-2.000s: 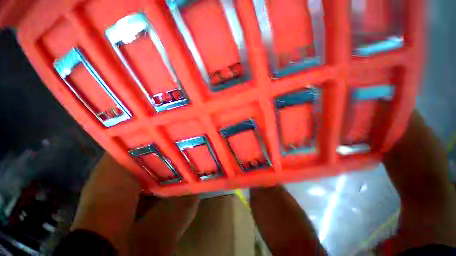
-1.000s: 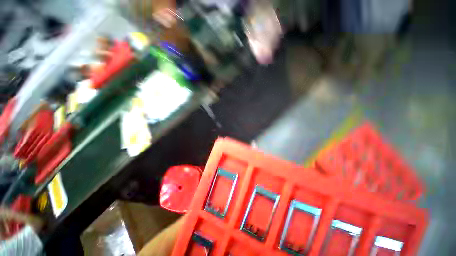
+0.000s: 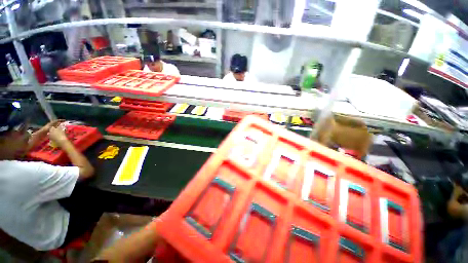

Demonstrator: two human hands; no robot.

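A large red tray [image 3: 328, 159] fills the lower right, tilted, its near side cut off by the bottom edge. Its pockets hold phone middle frames [image 3: 295, 172] with dark, silvery-blue rims, one to a pocket; red shows through their open centres. My left hand [image 3: 138, 242] is blurred at the tray's lower left edge and holds it; the fingers are hidden by the tray. My right hand cannot be seen.
A black bench [image 3: 169, 172] carries a yellow adhesive sheet [image 3: 130, 165] and yellow scraps [image 3: 109, 152]. A seated person [image 3: 36, 190] works at a red tray at left. More red trays [image 3: 141, 124] lie beyond; a white shelf [image 3: 220, 92] crosses behind. Others sit beyond it.
The view has swung up and round to the bench line and shelf. The held tray now lies larger across the lower right, its frames still in their pockets.
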